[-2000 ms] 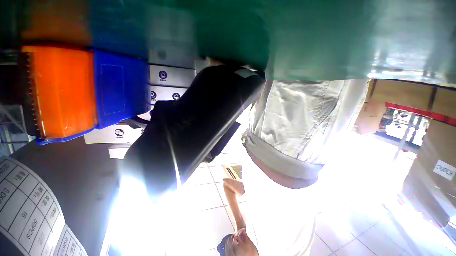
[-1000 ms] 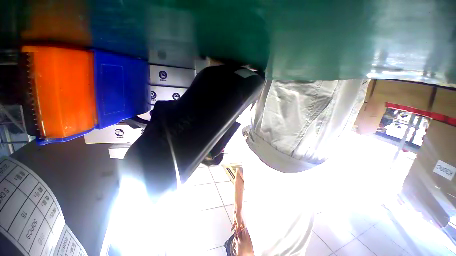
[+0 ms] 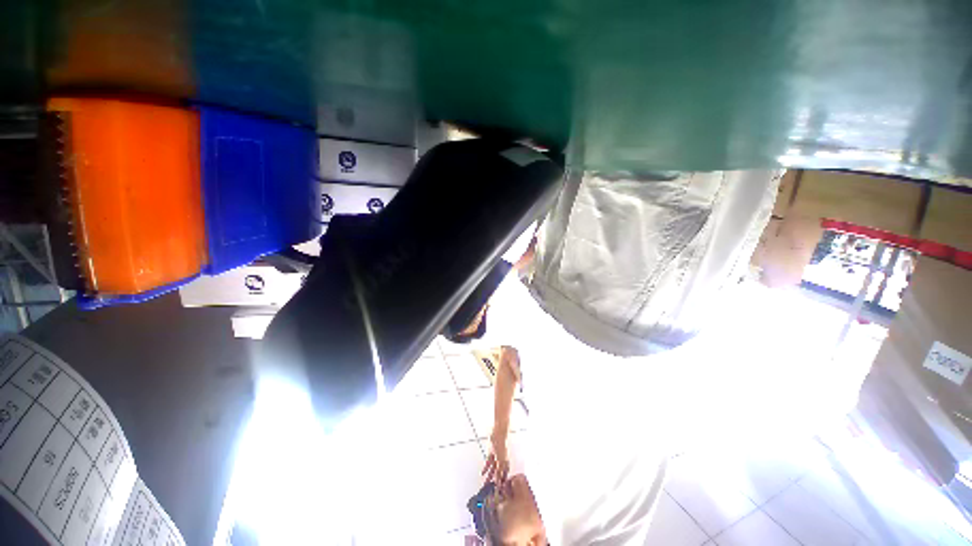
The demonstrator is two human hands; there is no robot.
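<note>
Neither my left hand nor my right hand can be made out. The scene appears upside down. A green glossy surface fills the top, very close. A large black curved object lies below it at centre, with a small pale label near its upper end. A white printed label sheet curves in at the lower left. A person in a pale coat stands right of the black object. A bare forearm reaches to a head at the bottom, beside a small dark object with a blue light.
An orange bin and a blue bin are at the left. White boxes with round dark marks stand beside them. Brown cartons are at the right. The tiled floor shows below. Strong glare hides parts of the lower middle.
The person's forearm and fingers have shifted at the head, and the coat's lower edge has moved slightly. A bit of skin now shows beside the black object. The bins and label sheet have not moved.
</note>
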